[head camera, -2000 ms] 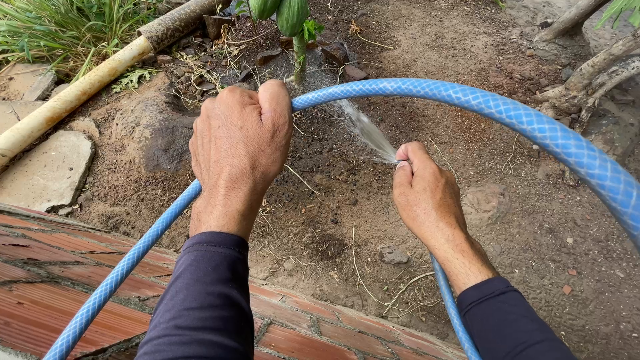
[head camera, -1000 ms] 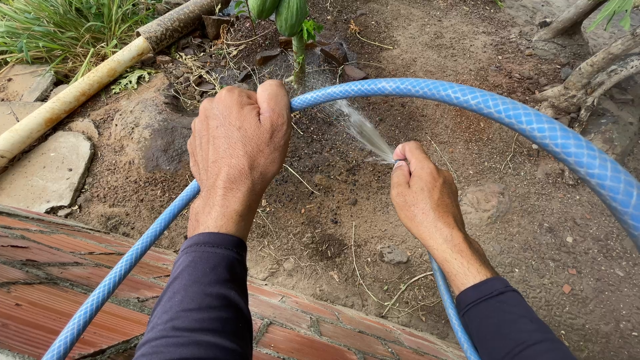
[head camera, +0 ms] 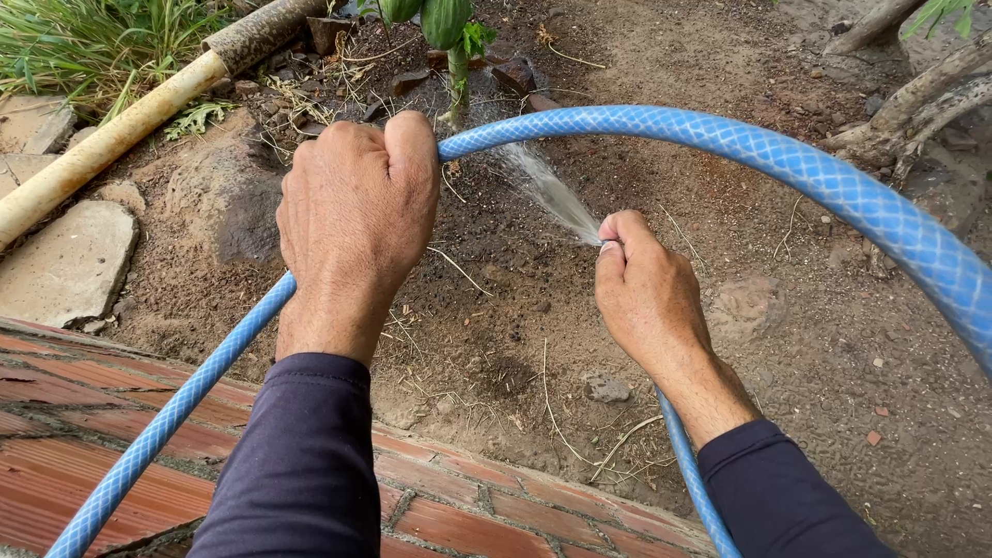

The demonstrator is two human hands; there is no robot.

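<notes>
My left hand (head camera: pixel 356 209) is closed around a blue braided garden hose (head camera: pixel 666 122), which runs down to the lower left and arches from the fist across to the right edge. My right hand (head camera: pixel 655 291) grips the hose's open end, its thumb and a finger pressed at the mouth. A spray of water (head camera: pixel 556 194) fans from there up and left, reaching the soil near the base of a thin green plant stem (head camera: pixel 458 81). Green striped fruits (head camera: pixel 446 22) hang at the top of this stem. The hose mouth itself is mostly hidden by my fingers.
A brick wall (head camera: pixel 457 523) crosses the bottom. At the upper left lie a weathered pipe (head camera: pixel 108 147), flat stone slabs (head camera: pixel 66 260) and tall grass (head camera: pixel 93 46). A large rock (head camera: pixel 225 194) sits left of my left hand. Bare tree trunks (head camera: pixel 911 105) stand at the upper right.
</notes>
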